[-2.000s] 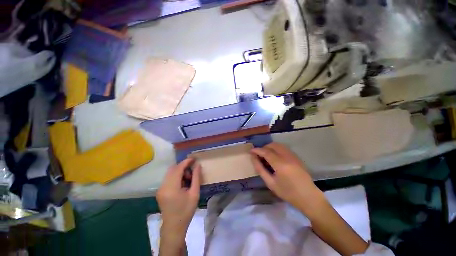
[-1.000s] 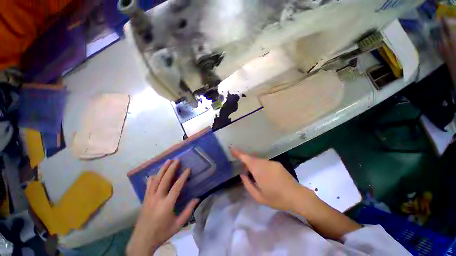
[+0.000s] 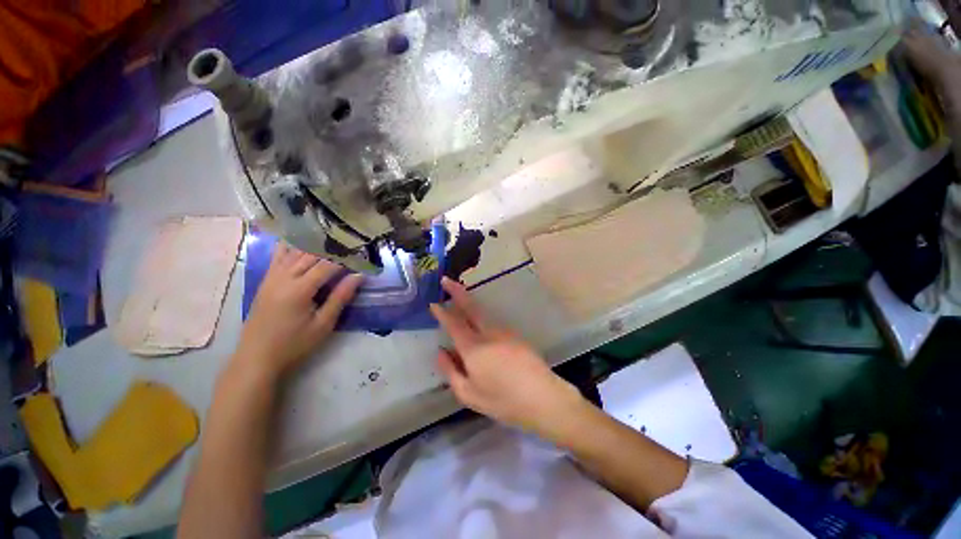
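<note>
The blue-violet see-through template (image 3: 364, 314) lies closed on the bed, its far part under the sewing machine head (image 3: 443, 100). Its slotted outline shows just in front of the needle area (image 3: 406, 253), in lamp glare. My left hand (image 3: 300, 300) lies on the template's left part, fingers spread, pressing from above. My right hand (image 3: 490, 363) is at the template's right edge, its fingertips at or touching that edge; it grips nothing that I can see. What lies inside the template cannot be made out.
Beige panels (image 3: 184, 284) lie left of the needle and more beige panels (image 3: 622, 253) on the bed at right. Yellow panels (image 3: 132, 447) lie at the near left. Spare templates (image 3: 63, 237) are at far left. A recess (image 3: 785, 200) is at right. A person's arm (image 3: 933, 63) shows top right.
The closed template has moved from the table's front edge forward under the machine head, with both hands following. Two seconds ago it was open with a beige panel between my hands.
</note>
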